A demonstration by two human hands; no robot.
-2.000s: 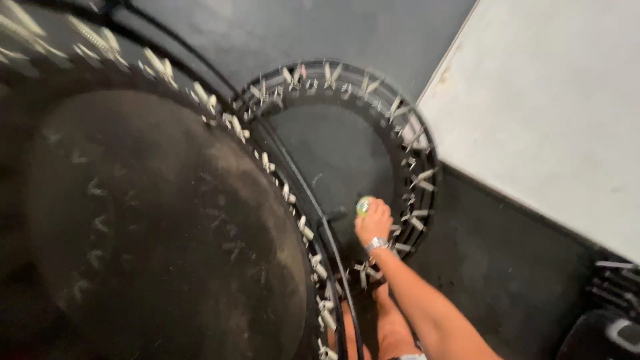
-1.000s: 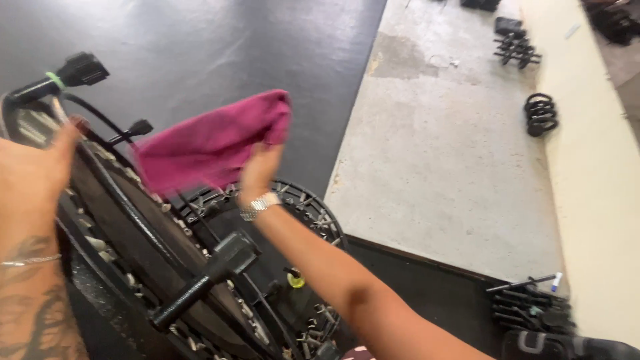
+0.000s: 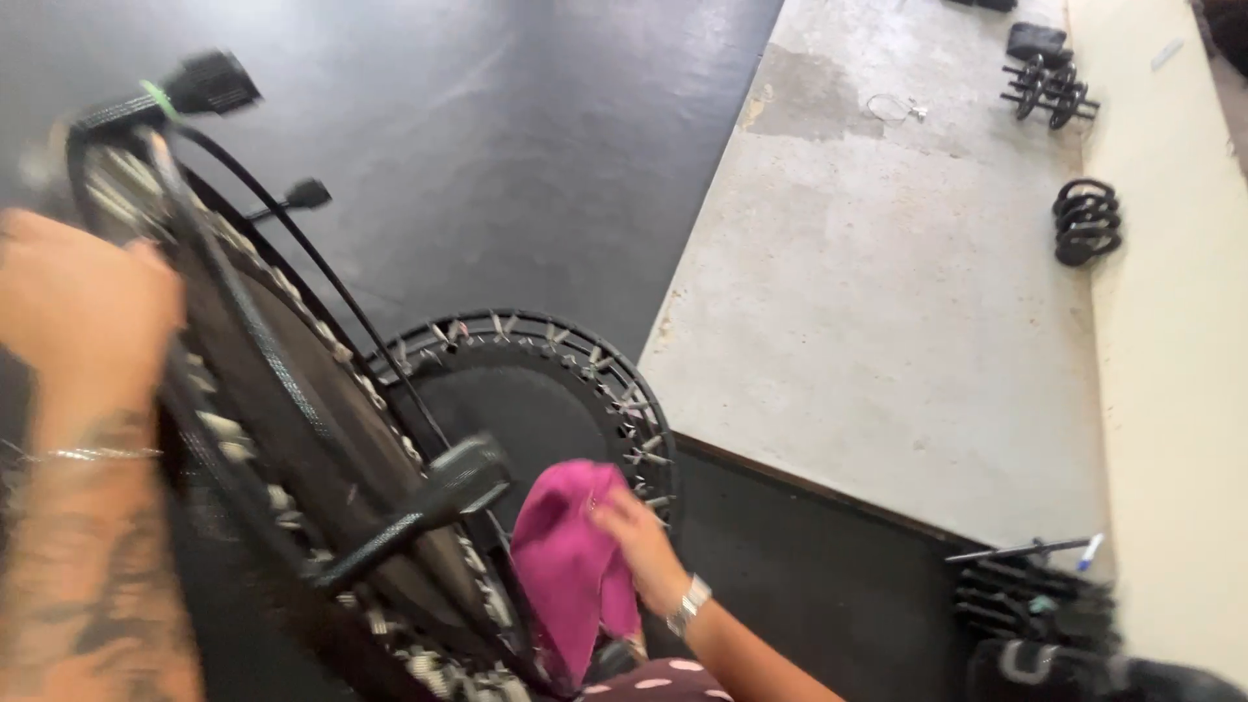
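Note:
A mini trampoline [image 3: 292,351] stands tipped on its edge at the left, its black legs with rubber feet pointing right. My left hand [image 3: 93,297] is at its upper rim, fingers curled and blurred; the rim looks to be in its grip, partly hidden behind the hand. My right hand [image 3: 634,541], with a metal watch at the wrist, holds a magenta cloth [image 3: 570,565] that hangs down beside the trampoline's lower legs. Beyond the cloth, a second trampoline [image 3: 507,419] lies flat on the black floor, partly covered by the tipped one and the cloth.
Kettlebells [image 3: 1087,222] and a dumbbell rack [image 3: 1048,93] stand along the pale wall at the right. A stack of black equipment [image 3: 1033,595] is at the lower right. The grey concrete floor [image 3: 877,312] meets the black matting along a diagonal edge.
The large trampoline, lying flat two seconds ago, is now tipped up. My left hand has come into view at its rim. My right hand has moved down with the magenta cloth since one second ago.

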